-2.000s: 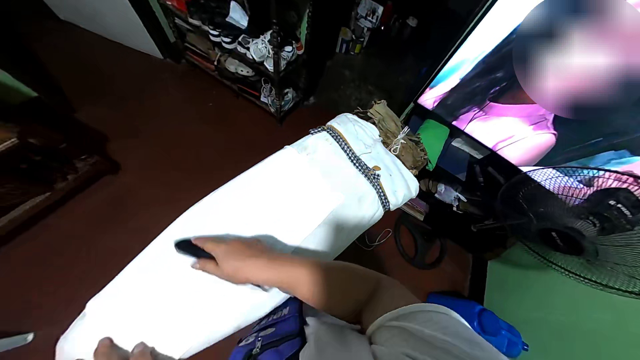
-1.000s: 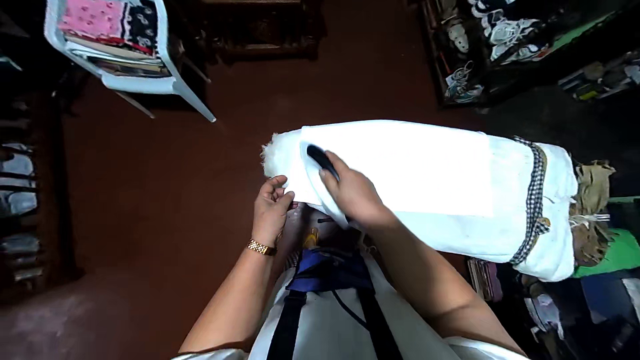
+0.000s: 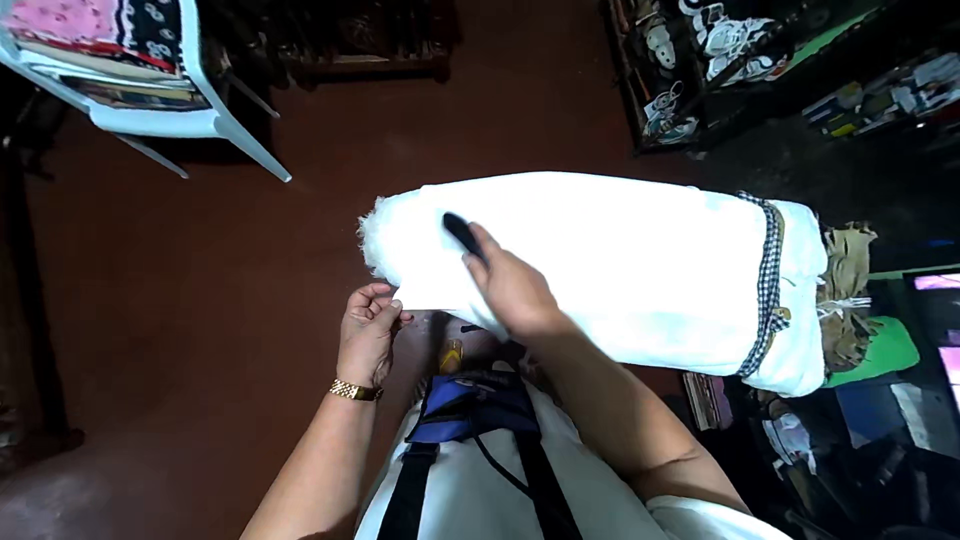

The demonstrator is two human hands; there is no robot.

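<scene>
A long padded bolster or board wrapped in white cloth point(image 3: 637, 255) spans the middle of the head view, frayed at its left end and tied near the right end with a checkered band point(image 3: 770, 277). My right hand point(image 3: 514, 289) grips a dark-handled tool point(image 3: 463, 234) over the left part of the white surface; a blurred pale part reaches down from it, and its kind cannot be told. At the near left corner, my left hand point(image 3: 371, 322), with a gold watch on its wrist, pinches the edge of a white sheet point(image 3: 420, 294) that lies over the padding.
A pale plastic chair point(image 3: 157, 124) holding folded cloths stands at the upper left. A shoe rack point(image 3: 637, 135) is at the upper right. Beyond the padding's right end are a brown cloth bundle point(image 3: 847, 300) and a green object point(image 3: 889, 352). A foot in a yellow sandal point(image 3: 451, 356) shows below.
The view has swung strongly toward the padding's frayed end since the first frame. Since one second ago, my left hand remains at the near corner and my right hand still holds the dark-handled tool.
</scene>
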